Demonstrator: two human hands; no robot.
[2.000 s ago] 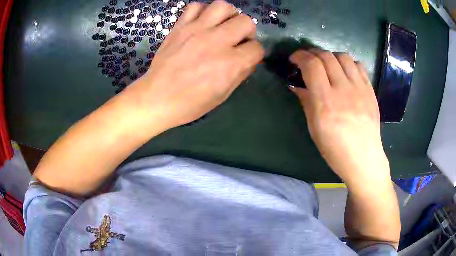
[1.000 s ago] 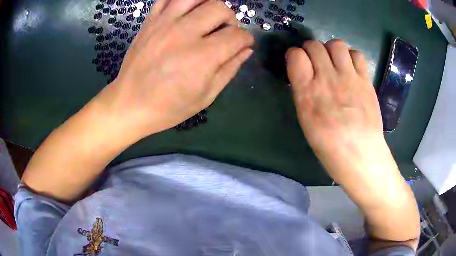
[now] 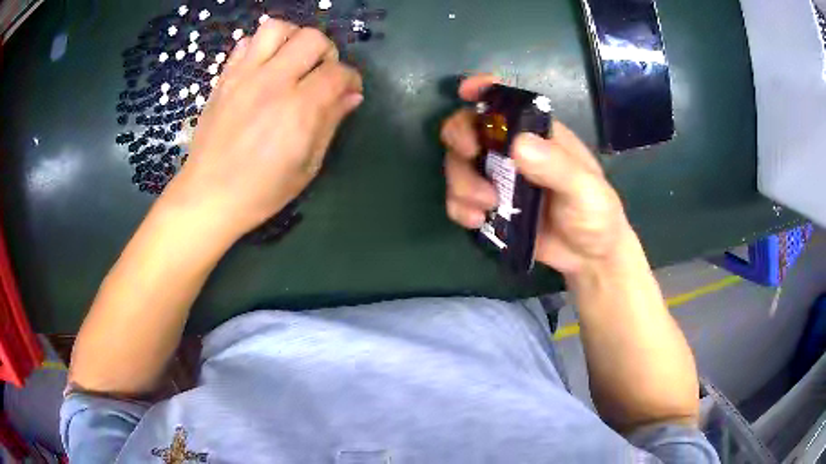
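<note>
My right hand point(image 3: 580, 181) grips a black phone-like housing point(image 3: 518, 195), held tilted above the mat. Its black side with a white printed label and a gold-yellow spot faces up, with my thumb across it. My left hand point(image 3: 272, 118) is over the right part of a loose pile of small round pieces point(image 3: 163, 118), mostly black, some showing white faces. Its fingers are bent, and whether they hold a piece is hidden. A smaller group of black pieces point(image 3: 279, 228) shows below my left wrist.
A larger black glossy smartphone point(image 3: 631, 77) lies at the upper right of the dark green mat point(image 3: 389, 272). A white surface point(image 3: 792, 118) stands beyond the right edge. A red edge point(image 3: 16, 317) is at far left. A blue item point(image 3: 770, 258) is below the mat at right.
My right hand has lifted and turned, and the housing's labelled black side now shows. My left hand has moved left across the pile. The camera view has also shifted.
</note>
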